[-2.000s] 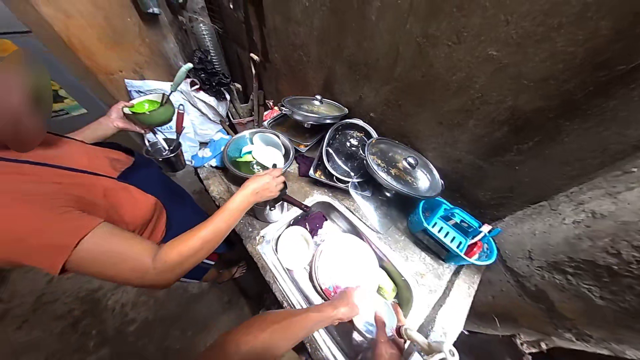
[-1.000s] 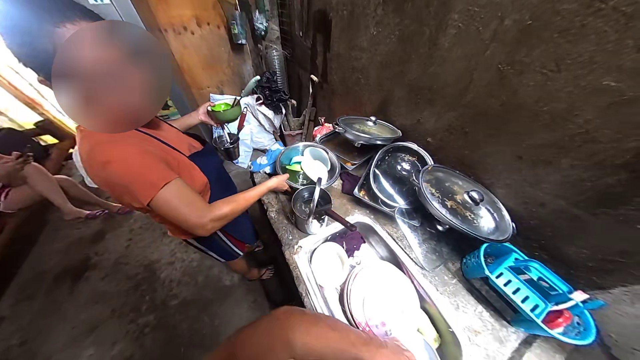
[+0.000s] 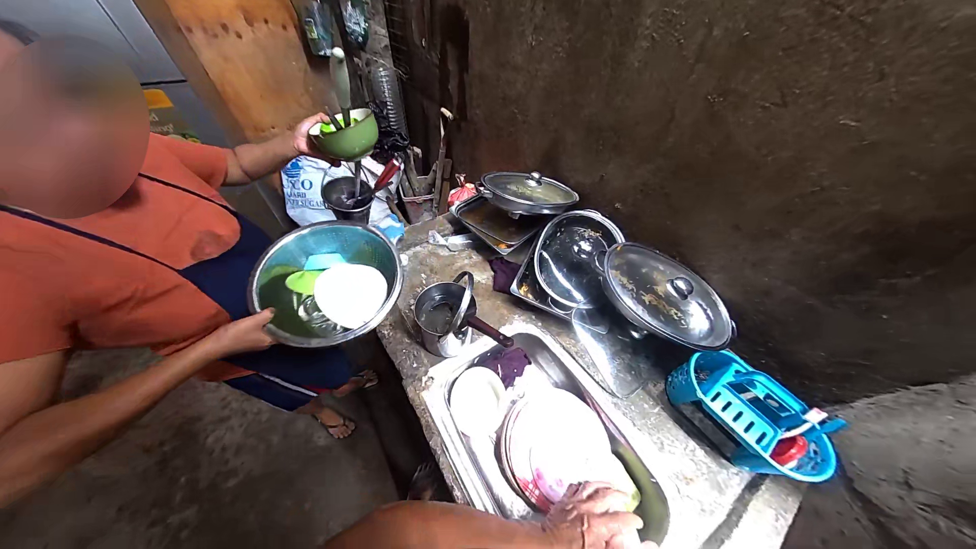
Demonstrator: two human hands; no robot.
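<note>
My left hand [image 3: 593, 518] is at the bottom edge, over the near side of a stack of plates [image 3: 560, 438] in the metal sink basin [image 3: 610, 427]. Its fingers are bent and partly cut off, so whether they grip anything cannot be told. My right hand is out of view. A white bowl [image 3: 476, 400] lies left of the plates, beside a dark purple cloth [image 3: 509, 367]. Next to the basin stands a metal pot [image 3: 441, 309] with a dark handle pointing toward the basin. Something yellow-green lies near my left hand.
At left, a person holds a metal basin [image 3: 263, 263] of dishes and a green bowl [image 3: 357, 141] with utensils. Large lidded pans [image 3: 663, 301], a glass lid [image 3: 576, 255] and trays [image 3: 496, 225] line the wall. A blue plastic basket [image 3: 751, 415] sits at the counter's right end.
The person at left has lifted the metal basin off the counter and holds it nearer their body. My right hand, seen two seconds ago near the sink's lower edge, is out of view.
</note>
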